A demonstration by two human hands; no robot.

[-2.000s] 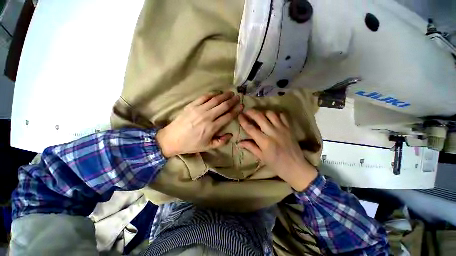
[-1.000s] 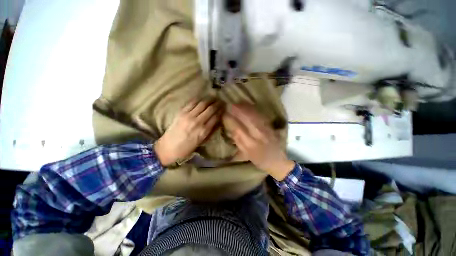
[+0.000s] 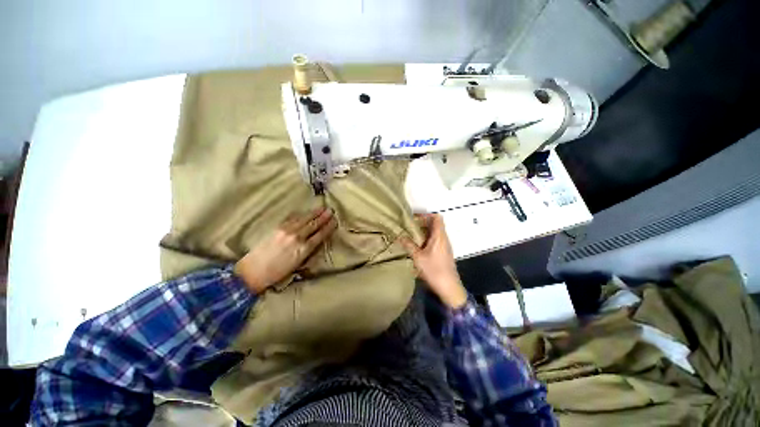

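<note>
A khaki garment piece [image 3: 275,196] lies on the machine table, passes under the needle area and hangs over the front edge to my lap. The white JUKI sewing machine head [image 3: 417,125] stands over it. The presser foot [image 3: 318,185] is at the lower left end of the head, over the cloth. My left hand [image 3: 287,246] lies on the cloth just below the presser foot, fingers extended. My right hand [image 3: 432,250] grips the cloth's right edge, thumb over a fold. The cloth has folds between my hands.
The white table [image 3: 92,208] extends at left. Dark snips [image 3: 513,202] lie right of the cloth under the arm. A thread cone [image 3: 662,29] is at upper right. A khaki cloth pile [image 3: 633,359] lies lower right beside a white box-like surface [image 3: 533,305].
My right hand has moved from beside the needle to the cloth's right edge. My left hand stays near the presser foot. The view has shifted and shows more of the machine and background.
</note>
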